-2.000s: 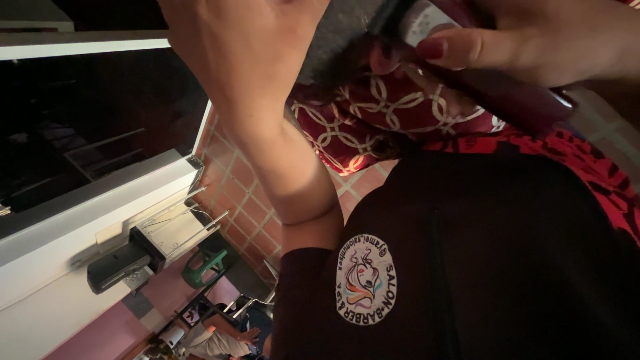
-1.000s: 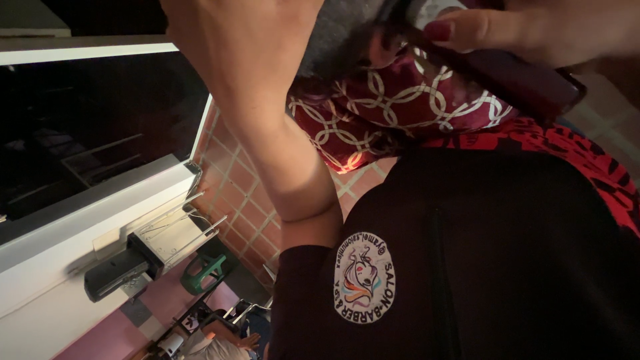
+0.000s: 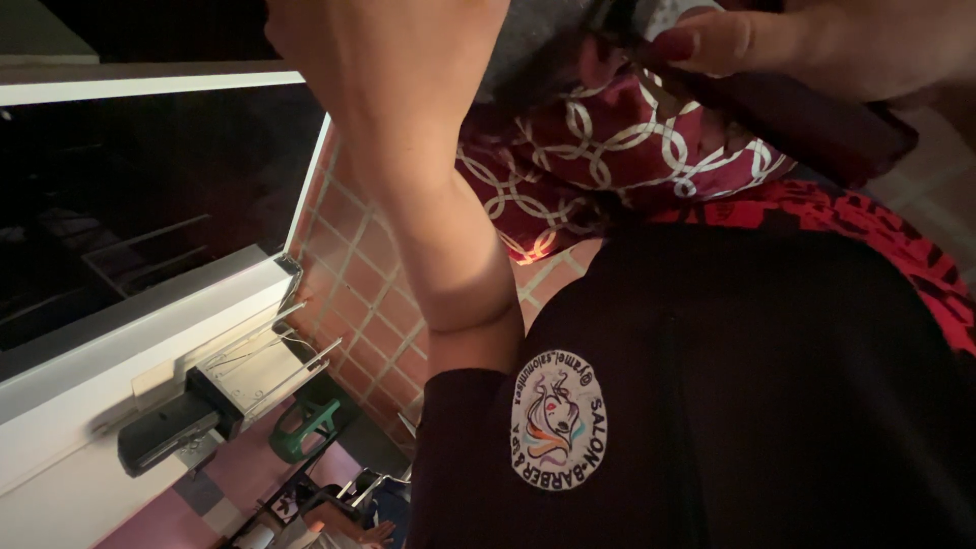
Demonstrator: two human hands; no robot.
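Note:
At the upper right, my right hand (image 3: 823, 49), with dark red nail polish on the thumb, is closed around a dark red handheld device (image 3: 808, 126) that looks like a hair clipper. Its pale end is near the ear (image 3: 598, 61) of a person whose short dark hair (image 3: 534, 53) shows at the top. My left forearm rises from a black sleeve; the back of my left hand (image 3: 389, 34) is beside that head, its fingers cut off by the top edge. A maroon cloth (image 3: 633, 145) with white interlocking rings lies below the head.
Red-black patterned fabric (image 3: 907, 252) curves behind my black top. Left are a dark window or mirror (image 3: 137, 191), a white ledge, a wall shelf (image 3: 255, 366) with a black device, and a green plastic stool (image 3: 305, 431). Another person's arm (image 3: 347, 522) shows at the bottom. The floor is tiled.
My right hand and the dark red device have moved slightly up in the view since the oldest frame. My left arm stays beside the person's head.

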